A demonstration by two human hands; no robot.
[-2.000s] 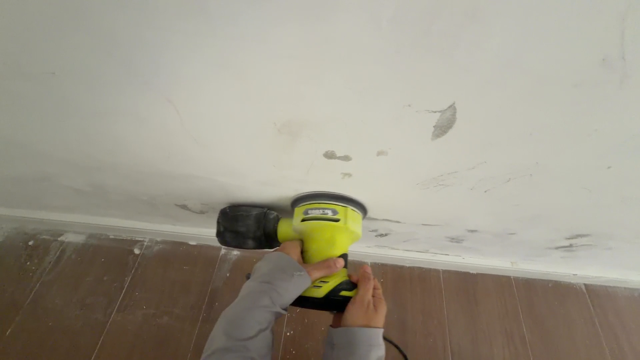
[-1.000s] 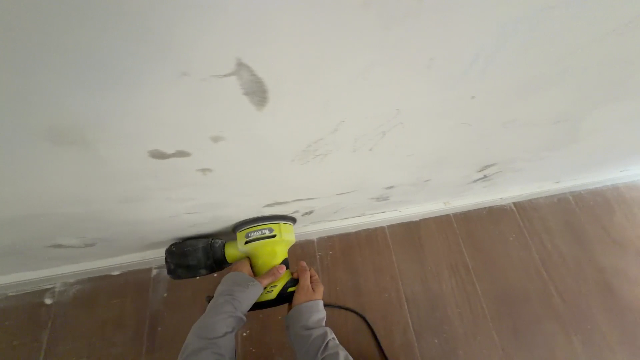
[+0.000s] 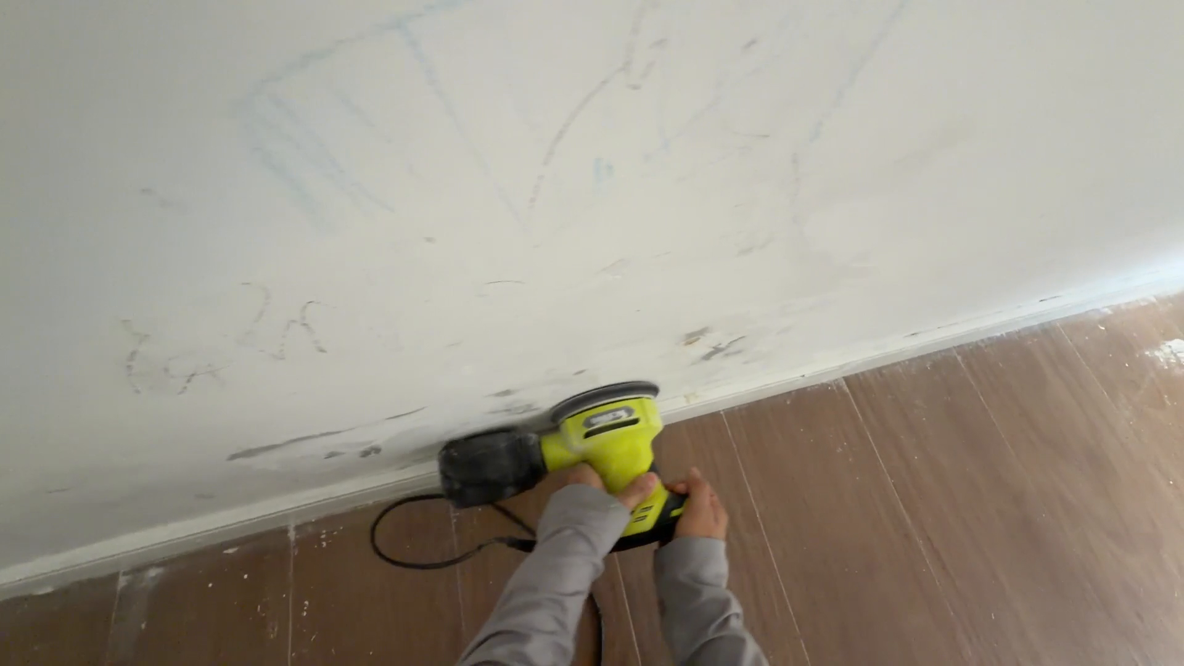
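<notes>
A yellow-green random orbital sander (image 3: 615,444) with a black dust canister (image 3: 490,465) on its left lies against the low part of the white wall (image 3: 592,231), just above the skirting. Its round black pad faces the wall; whether it touches all along cannot be told. My left hand (image 3: 606,483) is wrapped around the sander's body, partly hidden by the grey sleeve. At the base of the tool, my right hand (image 3: 700,506) grips the dark end from the right. A black power cord (image 3: 407,561) loops below the canister.
Dark scuffs (image 3: 717,344), worn patches and faint blue and grey drawn lines mark the wall. A pale skirting board (image 3: 740,396) runs slantwise along the foot of the wall. Brown wood-look floor (image 3: 832,518) carries white dust and spots, with a larger white patch (image 3: 1170,353) at the far right.
The view has shifted far along the wall to the right. The sander, held in both hands, has moved right along the wall's foot. The cord's loop now shows left of my hands.
</notes>
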